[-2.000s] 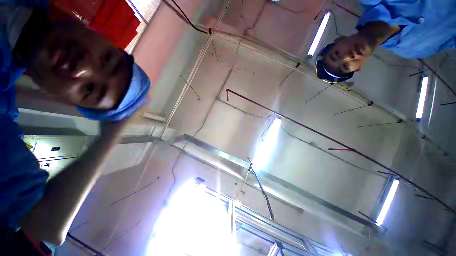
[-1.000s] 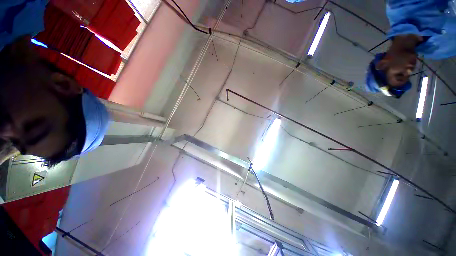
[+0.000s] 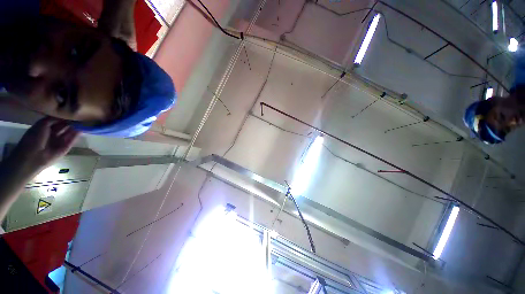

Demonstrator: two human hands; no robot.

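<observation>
The view points up at a ceiling. No hand that I can recognise as my own is in the picture. Nearest is a person in a blue cap (image 3: 147, 100) at the left, dark and partly cut off by the edge. A bare hand (image 3: 50, 140) is raised beside the cap's lower edge, and another bare hand or wrist (image 3: 118, 26) shows above the cap. Both appear to belong to that person. No work piece can be made out.
A second person in a blue cap (image 3: 482, 122) is cut off at the right edge. Lit ceiling tubes (image 3: 367, 39), a glaring bright window (image 3: 224, 258), a grey cabinet with a warning triangle (image 3: 43, 205) and red surfaces (image 3: 49, 244) surround them.
The near person's head has moved up and right, and hands now show around the cap. The second person has moved down and right towards the edge. The ceiling view has stayed still.
</observation>
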